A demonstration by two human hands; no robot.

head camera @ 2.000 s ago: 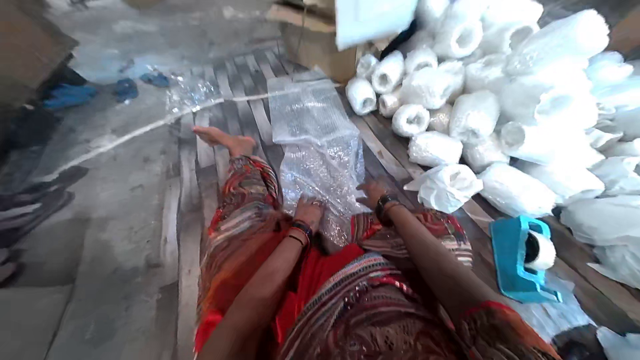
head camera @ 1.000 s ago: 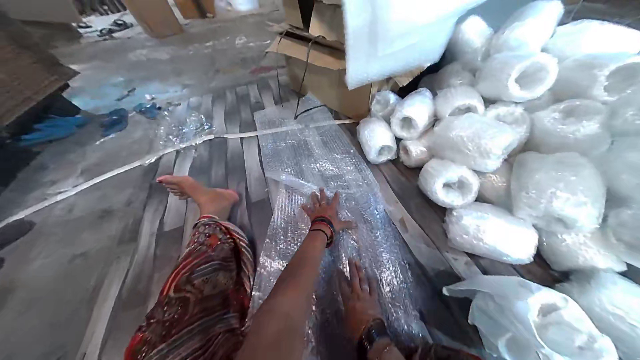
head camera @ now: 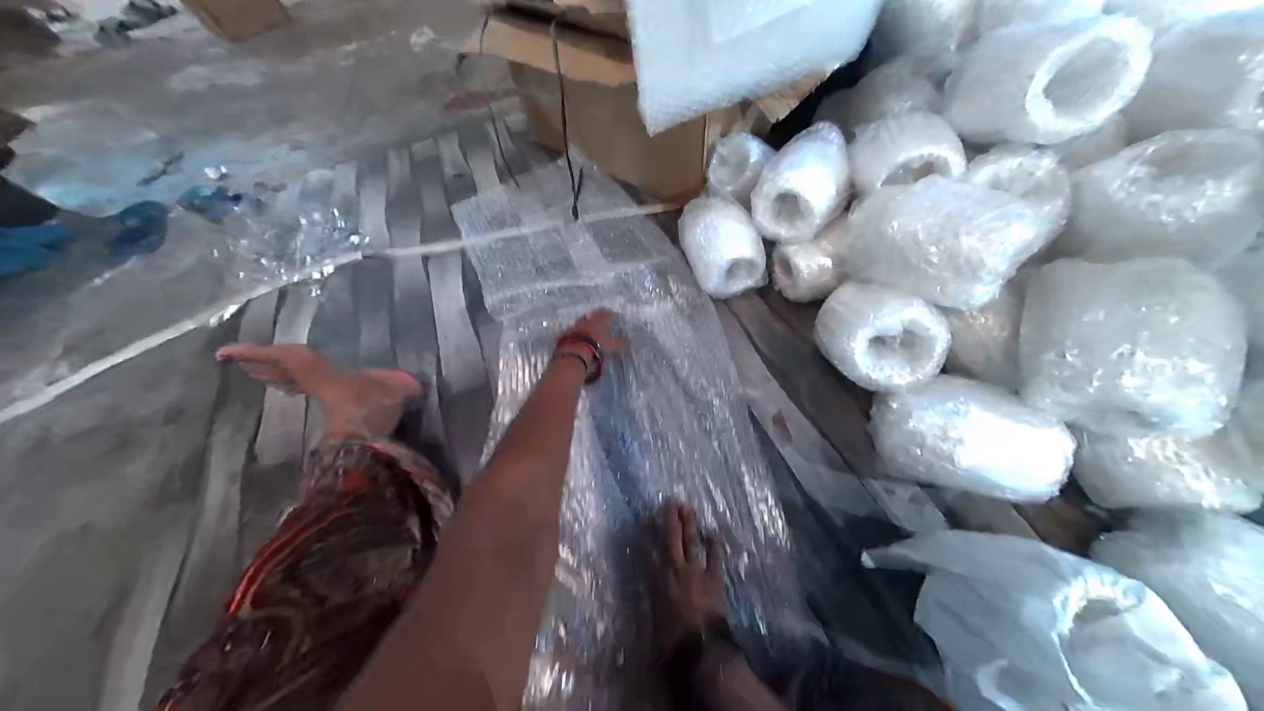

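Note:
A long sheet of bubble wrap (head camera: 681, 395) lies flat over the striped mat in front of me, with a folded or overlapping part at its far end. My left hand (head camera: 598, 336), with red bangles at the wrist, rests palm down on the sheet near its middle. Nearer to my body, my right hand (head camera: 688, 568) lies on the same sheet with its fingers stretched forward. A dark band circles the right wrist. Neither hand grips anything.
Many bubble-wrapped rolls (head camera: 953, 237) are piled at the right. A cardboard box (head camera: 632, 138) stands beyond the sheet, partly covered by a white foam-like sheet (head camera: 746, 49). My bare foot (head camera: 336, 385) is on the striped mat (head camera: 385, 306) at the left. Blue plastic (head camera: 138, 227) lies farther left.
Two seconds ago both hands were at the near part of the bubble wrap; the left has since reached forward along it. The tape dispenser seen earlier at right is out of view. The view has shifted.

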